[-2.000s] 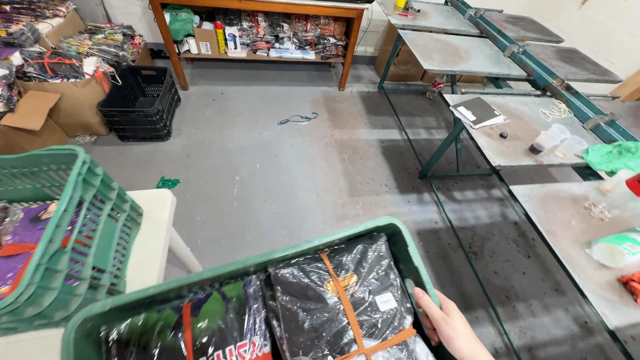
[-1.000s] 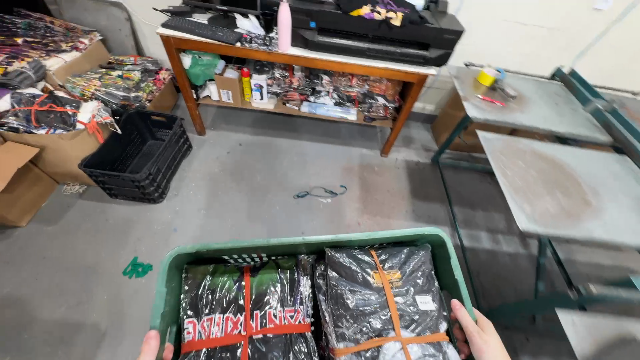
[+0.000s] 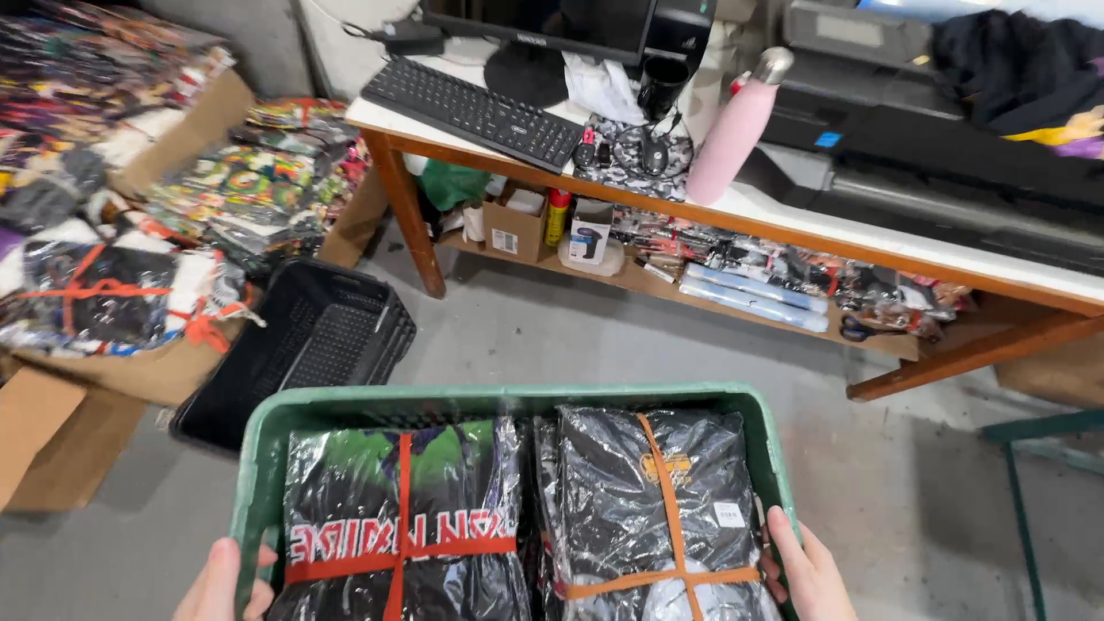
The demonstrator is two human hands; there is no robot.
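Observation:
A green plastic crate (image 3: 509, 395) is held between my two hands at the bottom centre. My left hand (image 3: 226, 582) grips its left rim, and my right hand (image 3: 806, 565) grips its right rim, thumb on top and fingers inside. Two stacks of dark garments in clear plastic bags lie side by side in it. The left bundle (image 3: 345, 483) is tied crosswise with a red strip and shows a green print and lettering. An orange strip crosses the right bundle (image 3: 604, 483), which bears a small white label.
Ahead stands a wooden-edged table (image 3: 638, 205) with a keyboard (image 3: 474, 112), a monitor, a pink bottle (image 3: 737, 129) and a large printer (image 3: 931, 190). Its low shelf holds boxes and bagged garments. At left are a black plastic crate (image 3: 336, 332) and cardboard boxes (image 3: 129, 371) of bagged garments.
The view has turned and come nearer to the table with the printer. My left hand, out of view two seconds ago, now shows on the crate's left rim. The crate stays in my hands.

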